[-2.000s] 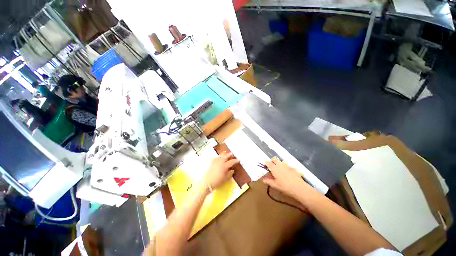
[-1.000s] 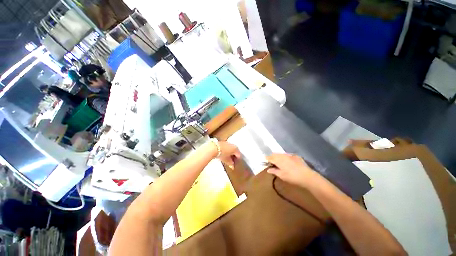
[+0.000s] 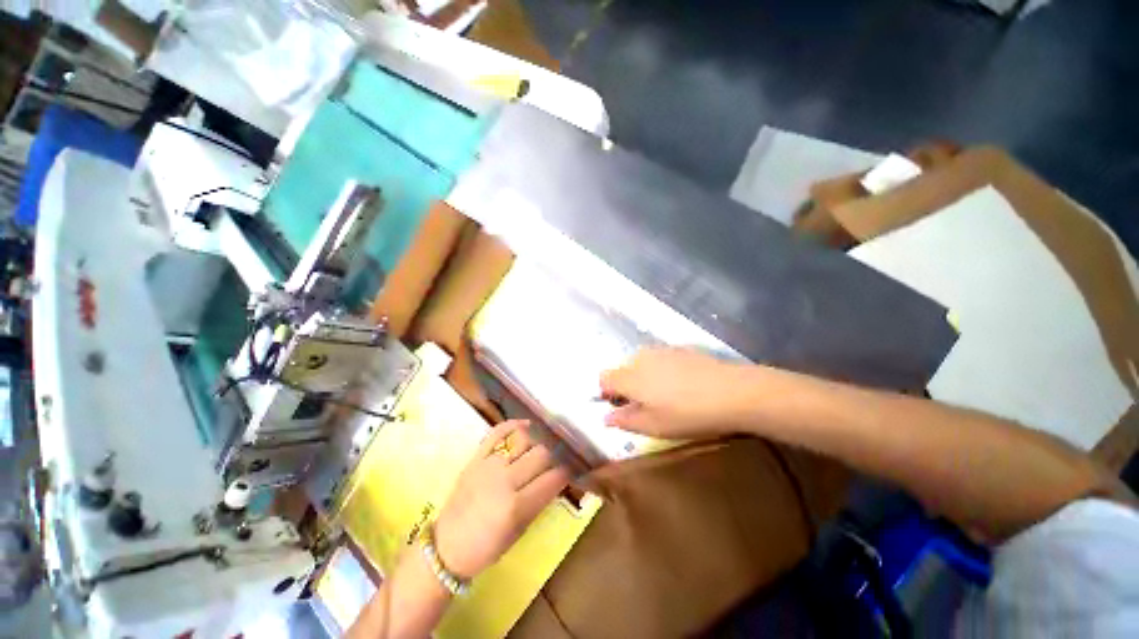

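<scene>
A large brown fabric panel (image 3: 681, 537) lies over the table's front edge. A yellow template flap (image 3: 406, 481) with small black writing lies beside the machine head. A white template plate (image 3: 562, 331) lies right of it, with a narrow reddish-brown strip along its near left edge. My left hand (image 3: 500, 487) rests on the yellow flap near the gap between flap and plate, its fingers bent; whether it grips anything is unclear. My right hand (image 3: 662, 397) is on the white plate, fingers curled around a small dark thing, perhaps snips, mostly hidden.
The white machine head (image 3: 106, 375) stands at left, with the metal carriage clamp (image 3: 312, 362) beside the flap. A teal bed (image 3: 344, 175) lies behind. The dark grey table (image 3: 749, 275) extends right. Brown panels with a white sheet (image 3: 999, 287) are stacked at far right.
The view has moved closer and turned. My left hand has moved from the brown strip onto the yellow flap's edge. The white plate's near edge now shows a reddish-brown strip. My right hand stays on the plate.
</scene>
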